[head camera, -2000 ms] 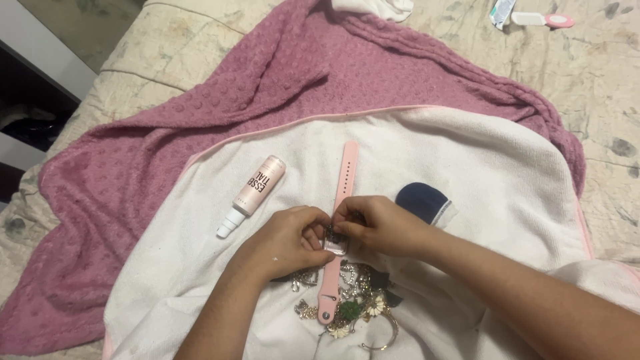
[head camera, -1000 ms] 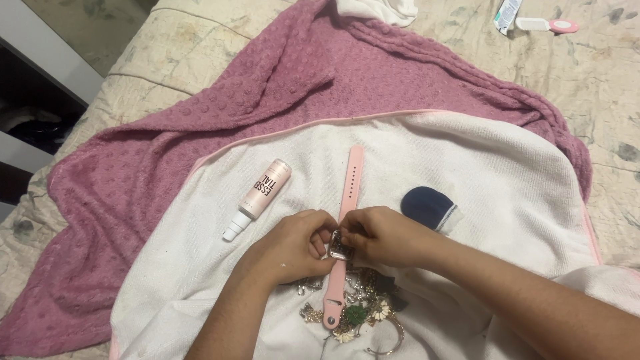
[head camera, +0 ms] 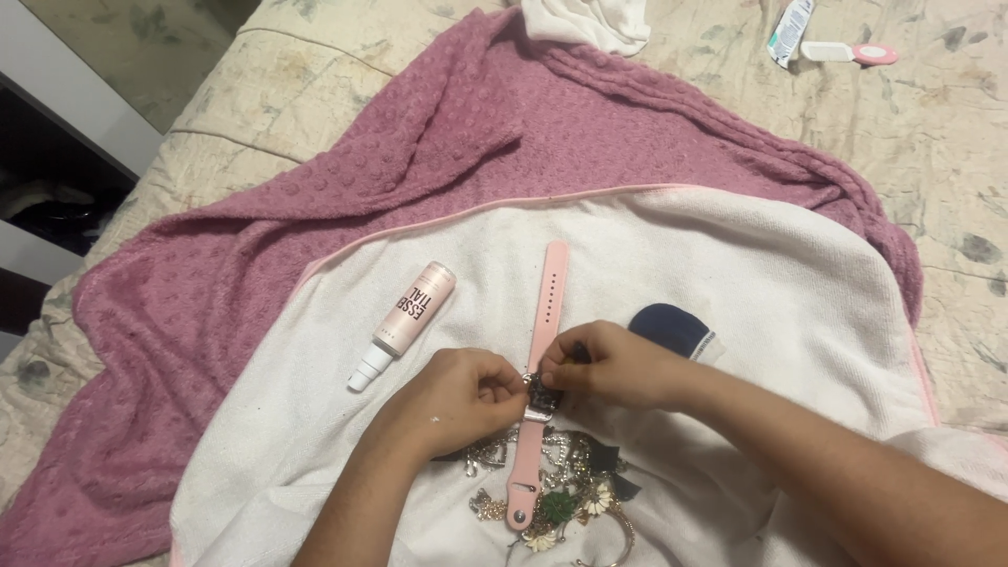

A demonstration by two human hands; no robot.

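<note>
A watch with a pink strap lies lengthwise on a white towel. My left hand has its fingertips at the left edge of the dark watch case. From the right, my right hand pinches at the upper part of the case, with a small dark thing between its fingers that I cannot make out. Under and around the strap's lower end is a heap of jewelry, with chains, a green flower piece, white flower pieces and a gold-coloured bangle.
A pink spray bottle lies left of the watch. A navy cloth pad is partly behind my right hand. A mauve blanket borders the towel. Further back on the bed are a white cloth, a tube and a pink-handled comb-like tool.
Both hands stay at the watch case with small finger shifts. My right fingers are raised a little from the strap and show a dark thing between them.
</note>
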